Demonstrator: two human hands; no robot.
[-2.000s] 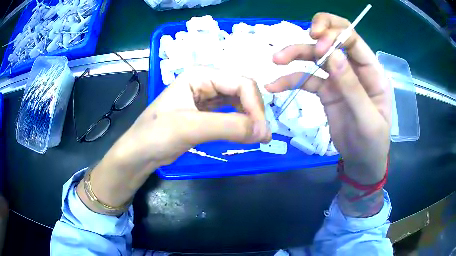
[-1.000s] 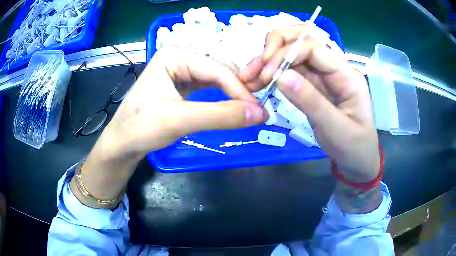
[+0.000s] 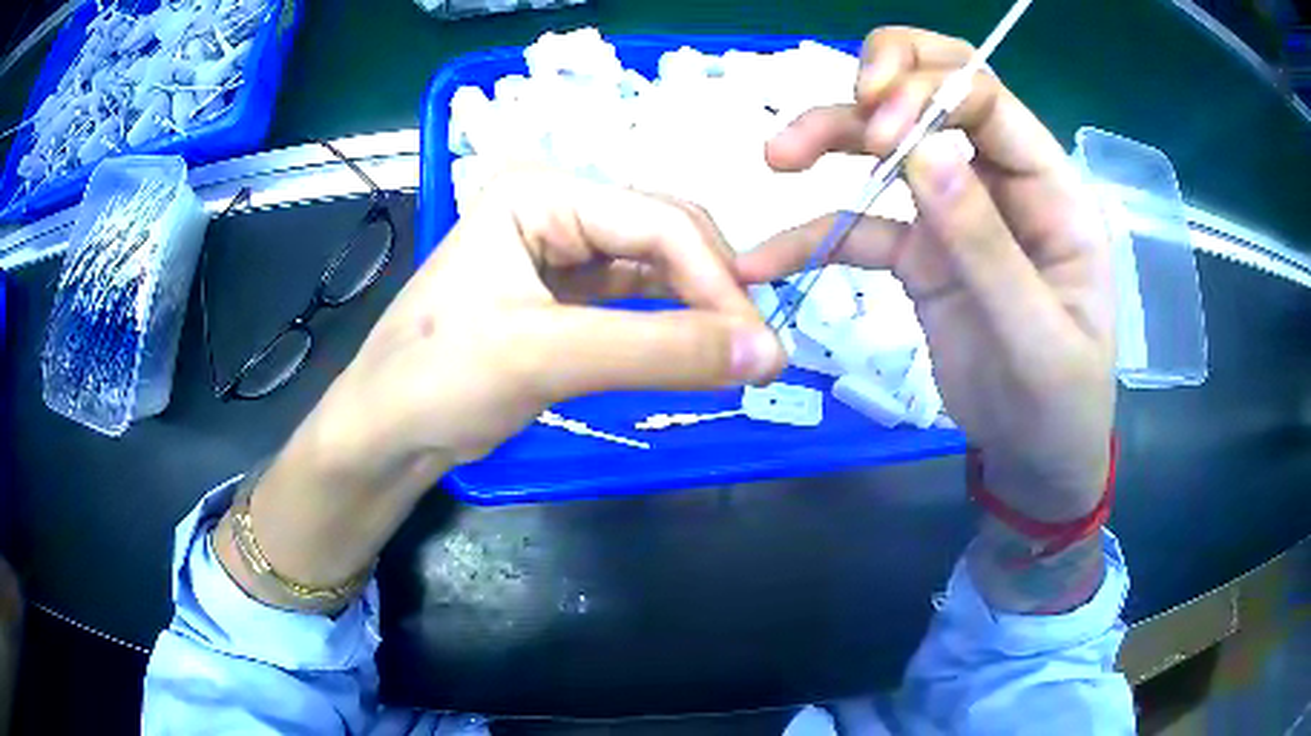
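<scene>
My right hand [image 3: 992, 230] pinches a thin lead [image 3: 940, 104] between thumb and fingers. Its white rod points up right and its thin blue end slants down left. My left hand [image 3: 575, 309] has thumb and index finger closed at the blue end's tip. A pale piece shows beside the left fingertips; whether it is a held housing I cannot tell. White housings [image 3: 690, 122] are piled in the blue work tray [image 3: 633, 473] behind and below the hands. One housing with a stem [image 3: 782, 404] and a loose lead [image 3: 597, 430] lie at the tray's front.
A clear box of leads [image 3: 122, 295] and eyeglasses [image 3: 334, 295] are at left. A blue tray of stemmed housings [image 3: 151, 86] is at the far left. A translucent box [image 3: 1162, 288] is at right. A pale rail [image 3: 288, 170] crosses the dark bench. A clear bag edge shows at the top.
My right hand first moved down left towards the left hand, then back up right along the lead. The left hand has stayed nearly in place, its fingertips now meeting the blue end.
</scene>
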